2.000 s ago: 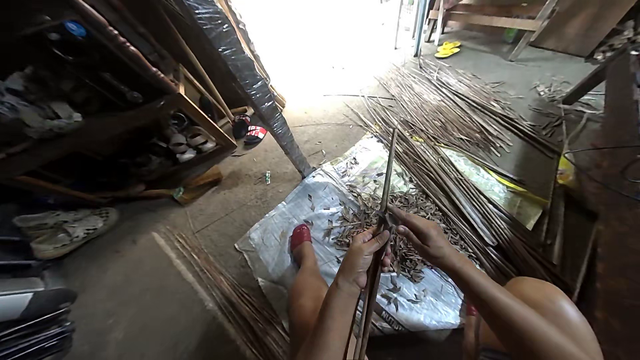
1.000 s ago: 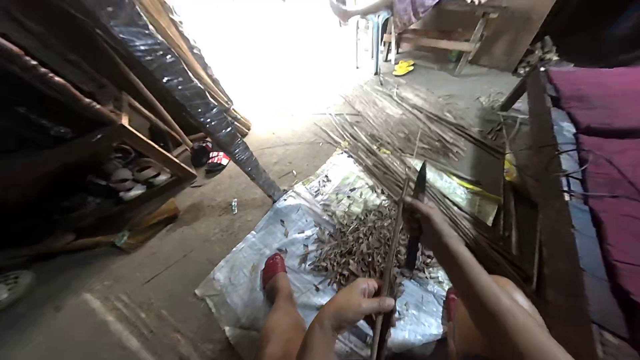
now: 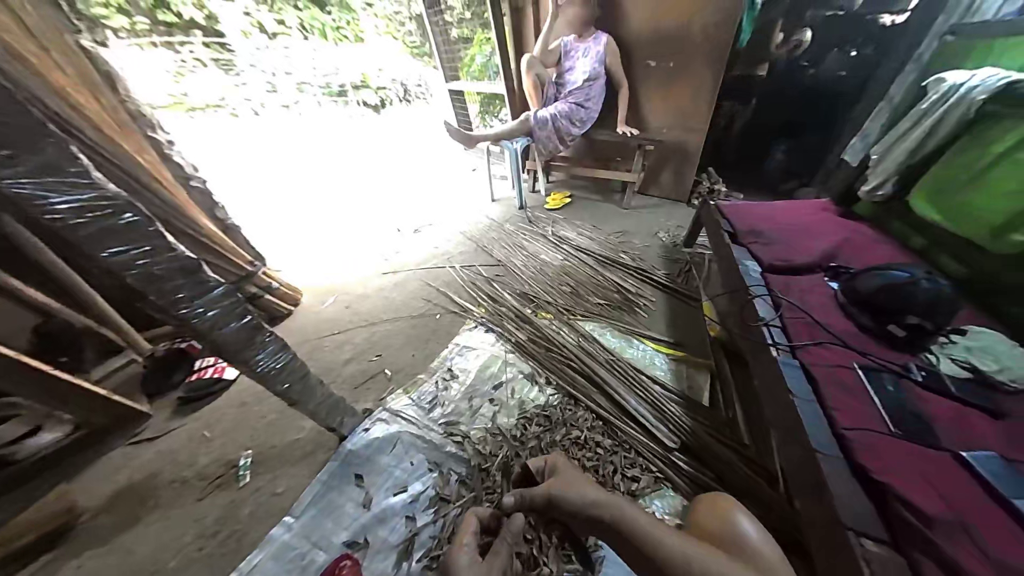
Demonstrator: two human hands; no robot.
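My left hand (image 3: pixel 484 546) is low in the view, its thumb and fingers curled together. Close beside it, on the right, my right hand (image 3: pixel 556 492) has its thumb and forefinger bent toward the left fingertips. Whatever lies between the fingers is too thin and dark to make out, and a dark shape under my right hand is unclear. Below both hands, brown shavings (image 3: pixel 588 440) lie heaped on a silvery plastic sheet (image 3: pixel 360 480). Long thin brown sticks (image 3: pixel 560 360) lie in a bundle beyond, with more thin sticks (image 3: pixel 552 264) spread farther back.
A slanting post wrapped in dark plastic (image 3: pixel 200 280) stands at left, near sandals (image 3: pixel 204 372). On the right is a low platform with a maroon cover (image 3: pixel 800 320), bearing a black bag-like object (image 3: pixel 896 300) and cables. Another person (image 3: pixel 572 88) sits on a wooden bench (image 3: pixel 592 172) at the back.
The view has tilted up and to the right. A long strip and a dark knife, plain in my hands a second ago, are no longer clearly visible. My hands are now closer together.
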